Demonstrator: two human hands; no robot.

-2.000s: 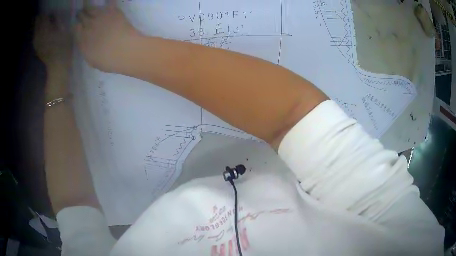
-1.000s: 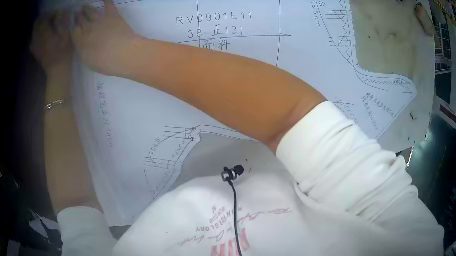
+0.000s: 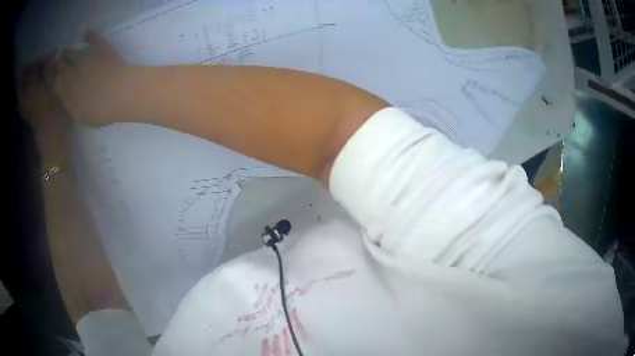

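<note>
A large white paper pattern (image 3: 153,174) with thin printed lines and lettering lies on the pale table covering (image 3: 480,24). My right hand (image 3: 87,87) rests at the paper's far left edge, its arm stretched across the sheet. My left hand (image 3: 36,90) is beside it, at the dark left rim of the picture, dim and blurred, with a bracelet on the wrist. The fingers of both hands are close together near the paper's edge. Whether they pinch the paper cannot be made out.
The table's right edge has dark marks near it. Beyond it are a white wire rack (image 3: 613,42) and green floor (image 3: 592,153). A black microphone (image 3: 277,233) hangs on my white shirt at the near edge. The left side is very dark.
The view has shifted and tilted, so the pattern and both arms appear further left and the hands a little lower. More of the rack shows. The hands stay together at the paper's left edge.
</note>
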